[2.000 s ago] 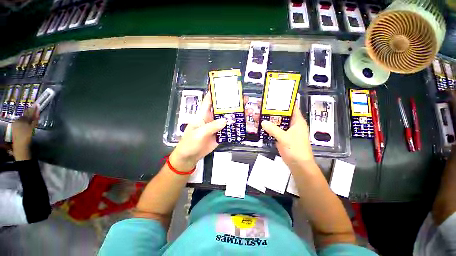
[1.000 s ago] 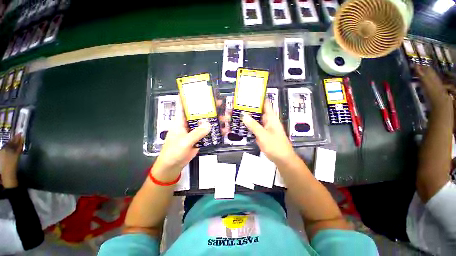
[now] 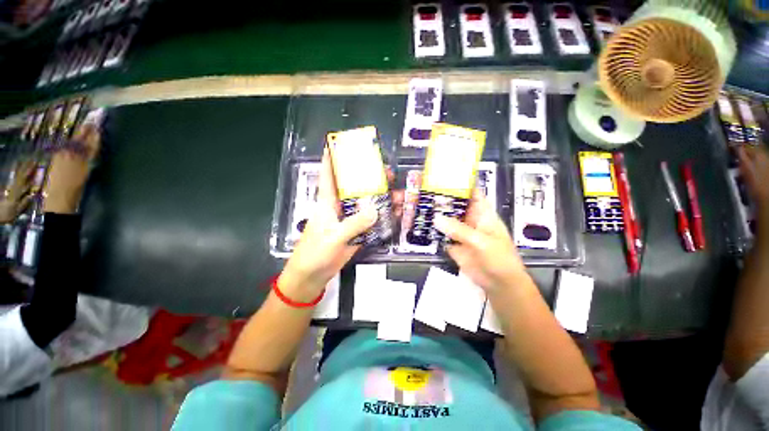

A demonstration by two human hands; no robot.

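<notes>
My left hand [image 3: 325,240] holds a yellow-framed keypad phone [image 3: 357,168], face up with a white lit screen, thumb over its keypad. My right hand [image 3: 482,240] holds a second keypad phone [image 3: 454,164], also face up with a white lit screen, thumb on its keys. Both phones are above a clear phone tray [image 3: 569,244]. In the tray several phones lie face down with white backs, such as the phone back [image 3: 535,204] at the right and another phone back [image 3: 527,114] above it. My hands partly cover some of them.
White cards [image 3: 573,300] lie along the near edge. Right of the tray are a separate keypad phone [image 3: 600,192], red pens [image 3: 628,215] and a desk fan [image 3: 659,71]. Trays of phones stand on the green strip behind. Other people's hands [image 3: 67,177] work at the left and right.
The view has shifted, first left-to-right and back. Both phones stay in my hands, with slightly changed tilt. The hands of the person at the left have moved over their phones.
</notes>
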